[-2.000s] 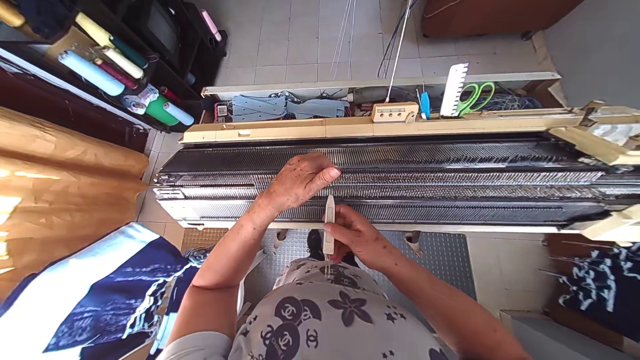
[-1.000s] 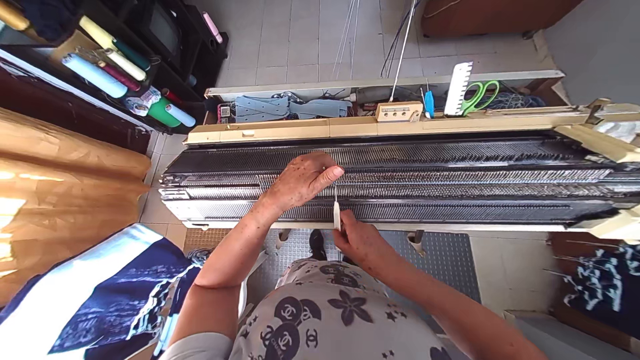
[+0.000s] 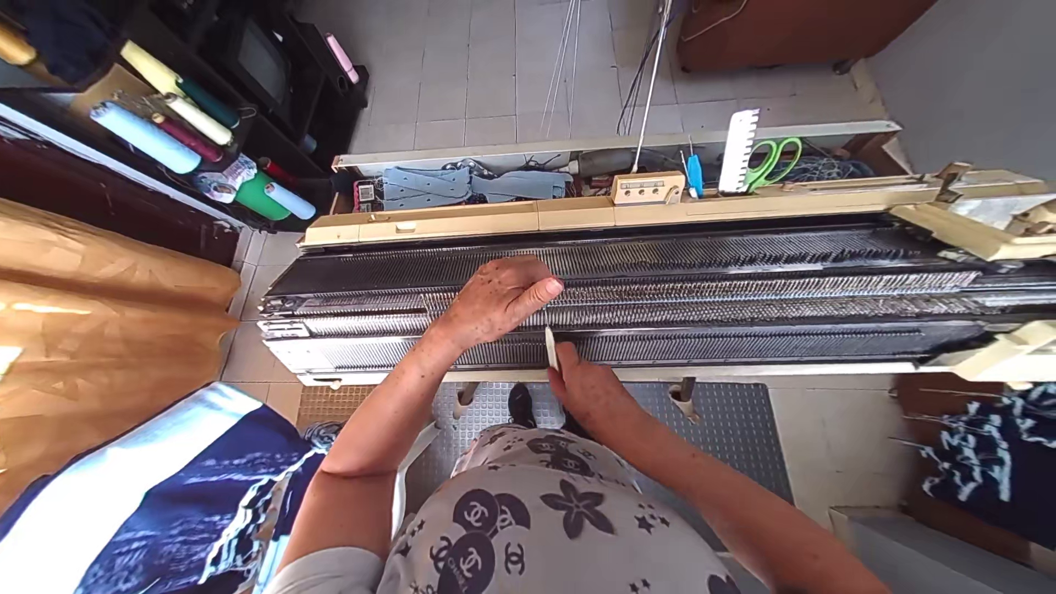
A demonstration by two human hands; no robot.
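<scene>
A double-bed knitting machine [image 3: 742, 338] with dense rows of needles lies across the view in front of me. My left hand [image 3: 499, 299] rests over the back and middle needle rows, thumb pointing right; whether its hidden fingers hold anything cannot be told. My right hand [image 3: 590, 384], at the front edge of the machine, grips a pale-handled tool [image 3: 552, 346], a transfer or latch tool by its look. Its thin tip points away from me toward the needles just below my left thumb.
Behind the beds, a long tray [image 3: 495, 153] holds blue-grey plates [image 3: 429, 186], a blue-handled tool [image 3: 695, 175], a white toothed comb [image 3: 738, 153] and green-handled scissors [image 3: 774, 162]. Yarn cones [image 3: 144, 136] stand at left. Navy-and-white knitting [image 3: 198, 495] lies lower left. The machine's cream carriage parts [image 3: 1006, 355] are at right.
The pale tool has turned from showing its broad side to a narrower one in my right hand. My left hand stays at nearly the same place over the needles.
</scene>
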